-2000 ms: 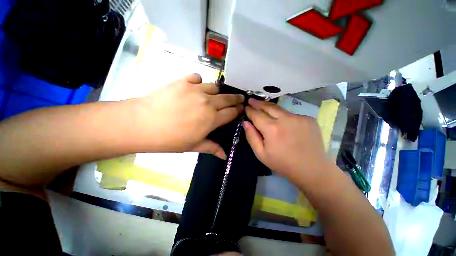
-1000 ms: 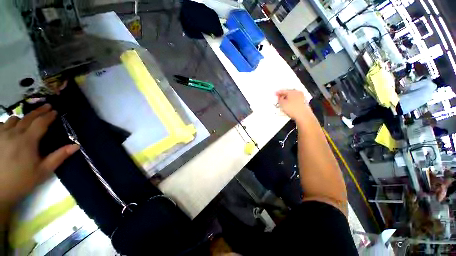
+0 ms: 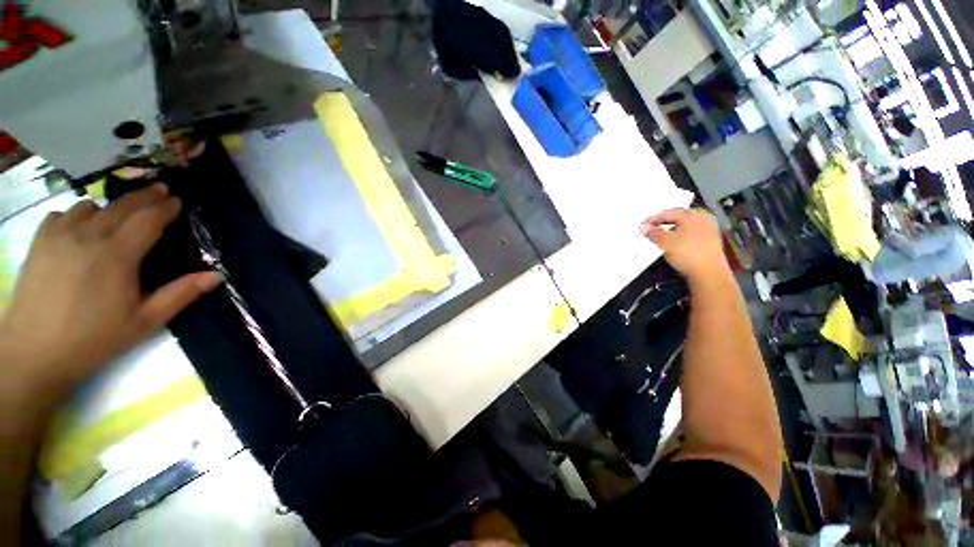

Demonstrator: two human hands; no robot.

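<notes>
A black zipper panel [image 3: 280, 321] runs from under the sewing machine head [image 3: 80, 96] down toward me. Its metal zipper [image 3: 256, 333] has a silver ring pull at the near end, by a rounded black piece [image 3: 347, 465]. My left hand [image 3: 91, 283] lies on the panel's upper part, just below the head, fingers and thumb spread and not closed around it. The needle area is mostly hidden. My right hand [image 3: 687, 240] is far to the right at the white surface, thumb and fingertips close together. I cannot tell whether they hold something small.
Yellow tape [image 3: 374, 192] edges the pale work plate [image 3: 304, 203]. Green-handled snips [image 3: 459, 171] lie right of it. Blue bins [image 3: 555, 107] and a black cloth item [image 3: 473, 41] are beyond. Black pieces with silver bits [image 3: 625, 358] lie below my right hand. Other machines stand at right.
The view has swung right. My right hand has left the panel by the needle and reached out to the right. My left hand stays on the panel.
</notes>
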